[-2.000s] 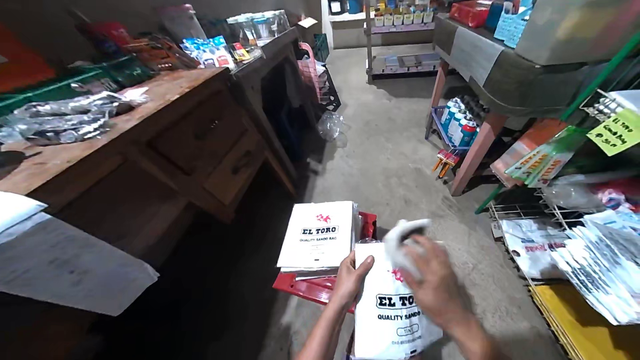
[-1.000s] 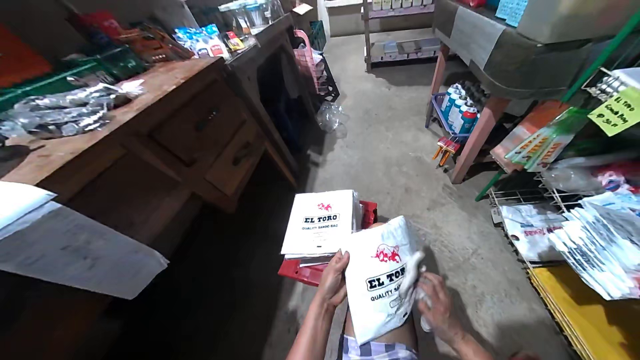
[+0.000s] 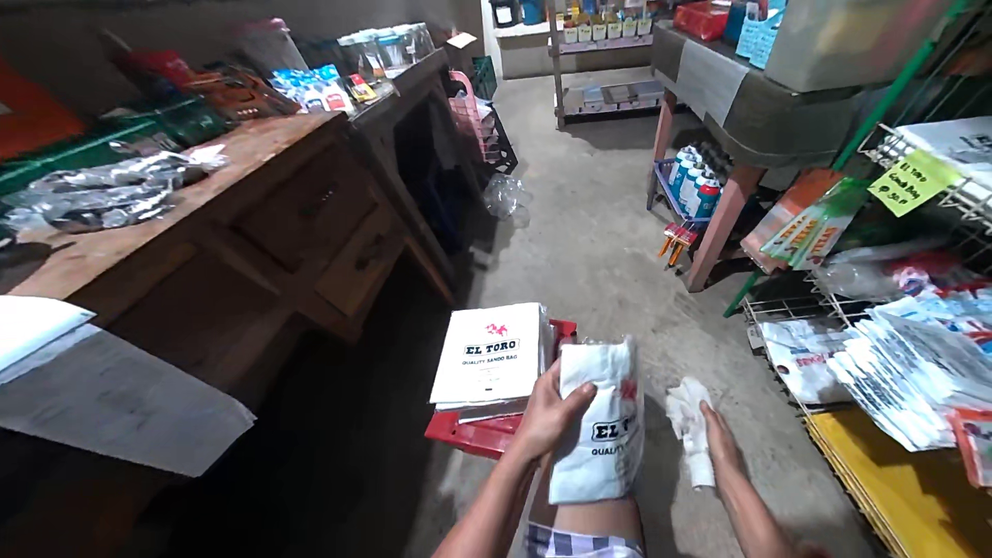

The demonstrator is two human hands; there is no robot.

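Note:
My left hand [image 3: 554,415] grips a white pack of El Toro sando bags [image 3: 597,457] by its left edge, thumb on the front. The pack is folded or curved and rests above my leg. My right hand [image 3: 719,442], to the right of the pack and apart from it, holds a crumpled white cloth or tissue [image 3: 688,426]. Just left of my left hand, a stack of El Toro bag packs [image 3: 488,356] lies on a red plastic stool or crate [image 3: 465,435].
A wooden desk [image 3: 256,170] with plastic-wrapped goods runs along the left. On the right stand a wire rack [image 3: 806,434] with bag packs and a table [image 3: 783,128] with spray cans beneath. A clear plastic bag [image 3: 505,198] lies on the concrete floor.
The pack in my left hand has gone from flat to folded or curved. My right hand with the cloth was over the pack's front, then at its right edge, and is now apart from it.

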